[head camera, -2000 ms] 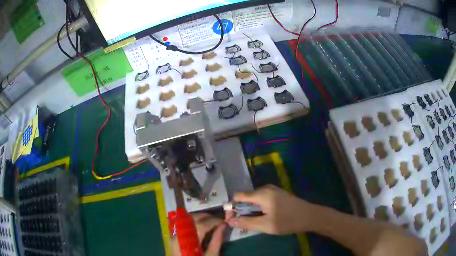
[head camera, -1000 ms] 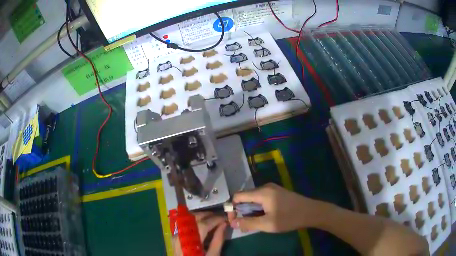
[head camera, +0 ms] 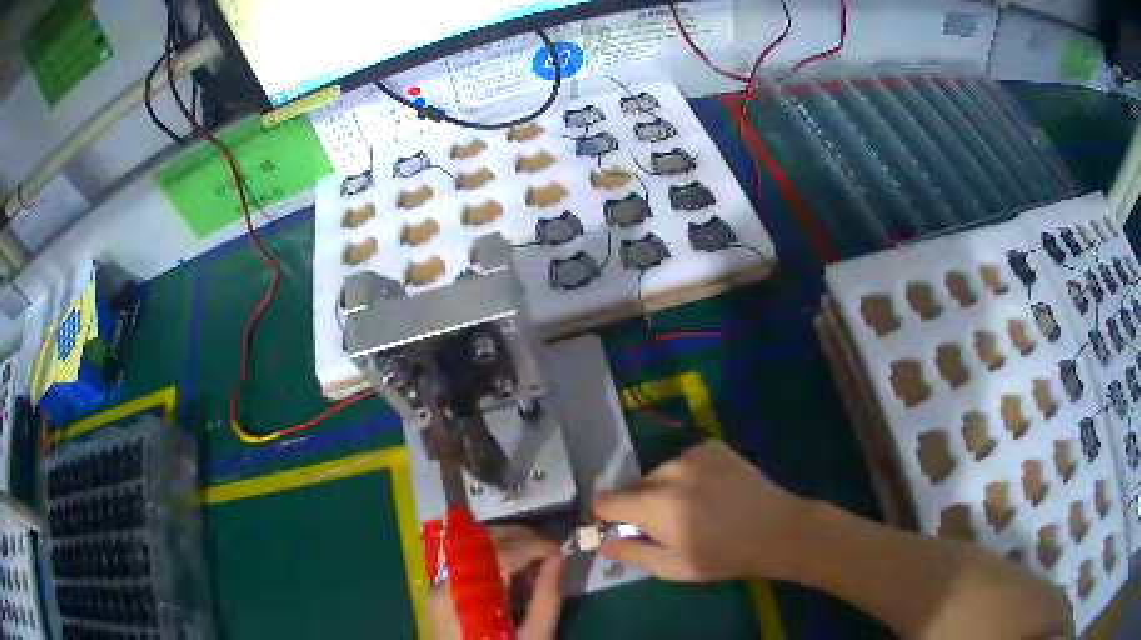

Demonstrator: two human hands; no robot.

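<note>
My right hand pinches a small wired unit over the front right of the test fixture's flat plate. A tiny white lead connector shows between the fingertips of both hands. My left hand is partly hidden behind the red clamp handle; its fingertips meet the connector's left side. The silver fixture stands just beyond my hands. A white foam tray behind it holds dark wired units and tan empty cutouts.
Stacked foam trays lie at right, a clear ridged blister tray at back right. A blister tray of black units is at lower left, a blue-and-yellow box at left. The monitor is at the back. Red test leads run to the fixture.
The connector has moved slightly down and right between my fingertips. My right hand has shifted a little, and the unit in it is turned differently. The trays and fixture have not moved.
</note>
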